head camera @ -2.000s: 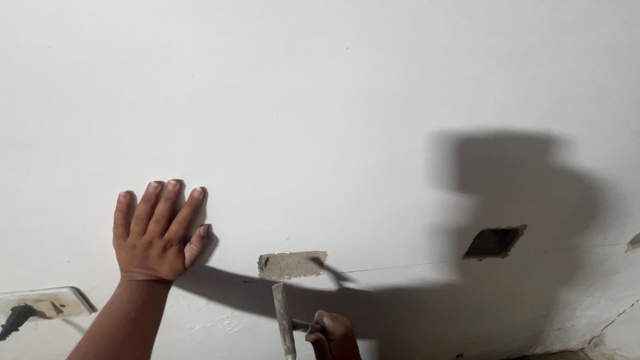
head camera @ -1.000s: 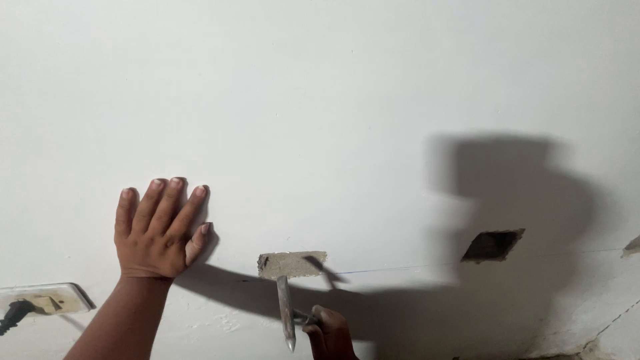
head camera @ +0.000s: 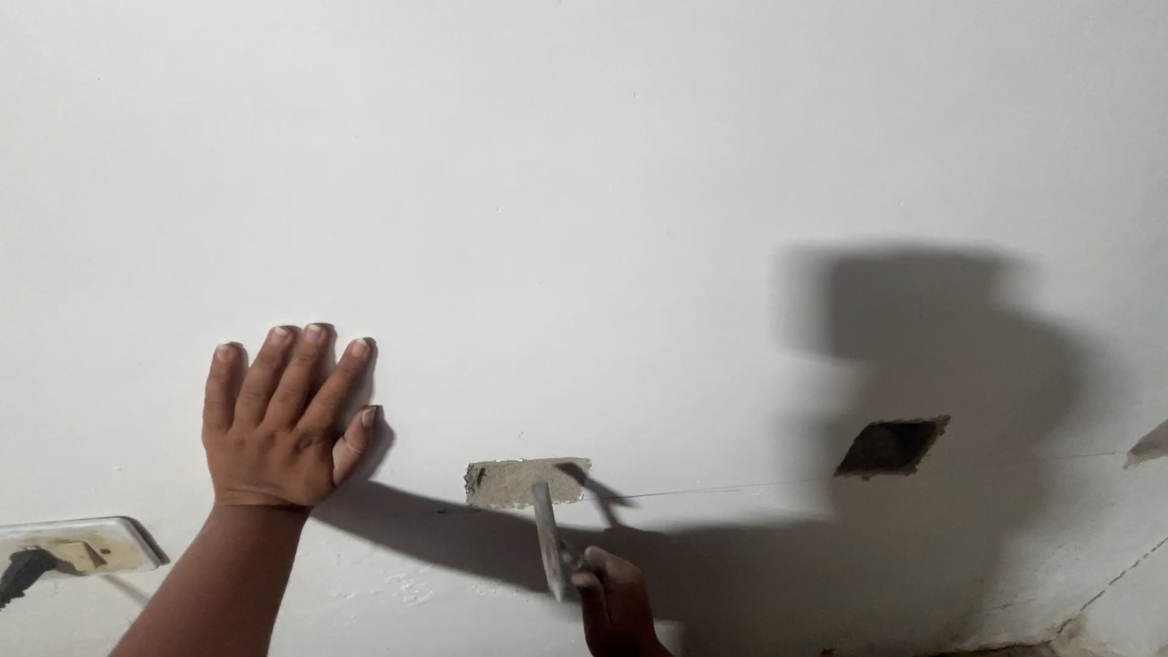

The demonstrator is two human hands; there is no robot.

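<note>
My left hand [head camera: 274,429] lies flat on the white wall [head camera: 547,228] with its fingers spread. My right hand [head camera: 616,593], low in the centre, grips a hammer [head camera: 548,538] by its handle close to the head. The metal head is slightly blurred, with one end pointing down and the other overlapping the lower edge of a shallow rectangular recess [head camera: 511,482]. Rough grey mortar shows inside that recess. Most of the hammer's handle is hidden behind my right hand.
A dark, deeper hole [head camera: 892,447] is cut in the wall on the right. At the left edge, a black plug [head camera: 27,570] sits in a wall socket [head camera: 128,540]. A thin blue line runs right from the recess. Cracks mark the lower right, and my shadow covers much of the right side.
The hammer head and my right hand have shifted slightly and the head's tilt has varied. My left hand has stayed on the same part of the wall.
</note>
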